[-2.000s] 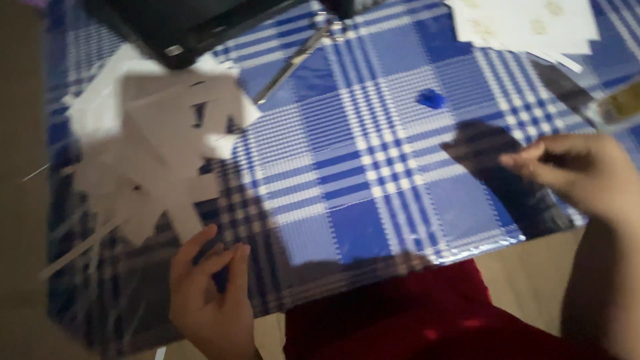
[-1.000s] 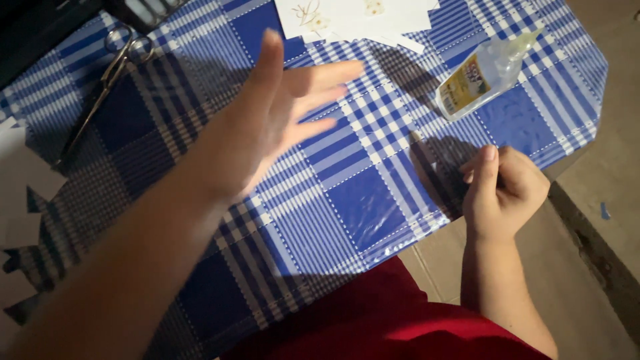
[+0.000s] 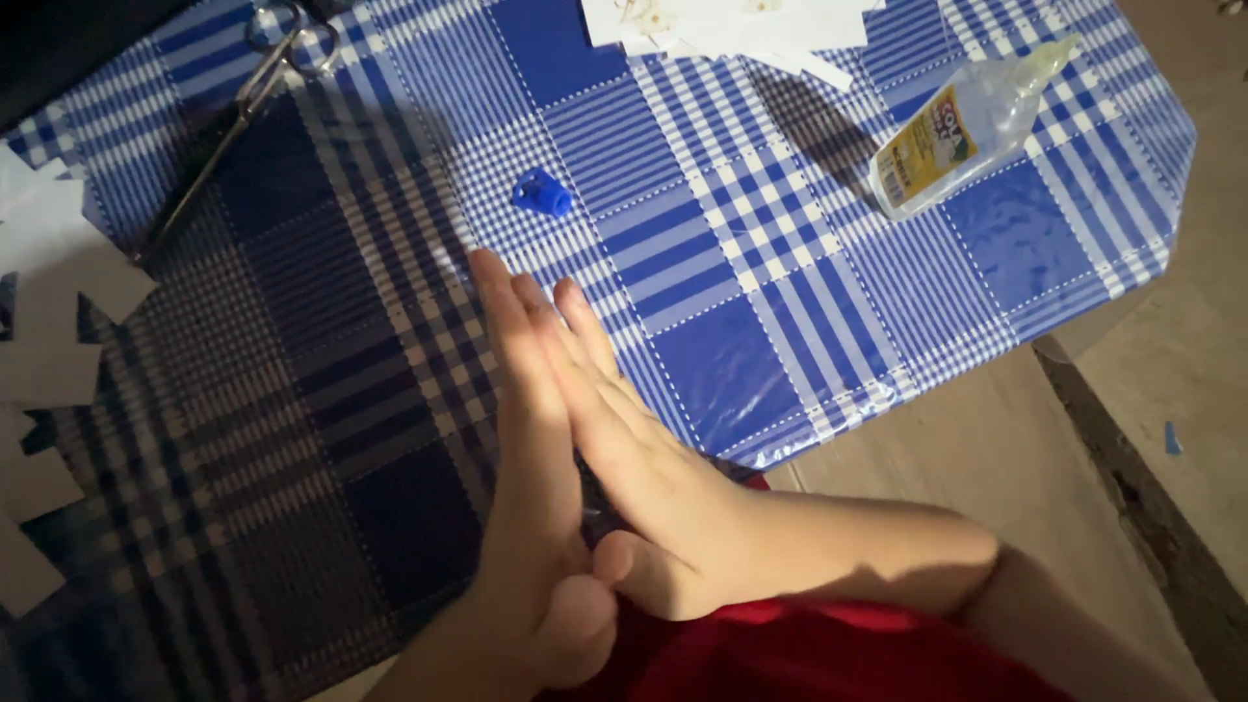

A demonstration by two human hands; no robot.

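Observation:
My left hand (image 3: 536, 487) and my right hand (image 3: 653, 468) are pressed palm to palm near the table's front edge, fingers extended and thumbs meeting. Nothing shows between them, though the palms are hidden. Just beyond the fingertips a small blue plastic cap (image 3: 543, 193) lies on the blue and white plaid tablecloth (image 3: 731, 380). A clear glue bottle (image 3: 951, 136) with a yellow label lies on its side at the upper right, away from both hands.
Metal scissors (image 3: 229, 132) lie at the upper left, near a dark object (image 3: 68, 44) in the corner. Cut white paper pieces (image 3: 54, 292) spread along the left. White sheets with small drawings (image 3: 731, 24) are at the top. The table edge runs along the lower right.
My hands were apart in both earlier frames and now touch palm to palm. My left hand was raised over the cloth one second ago. The view has shifted right since the first frame.

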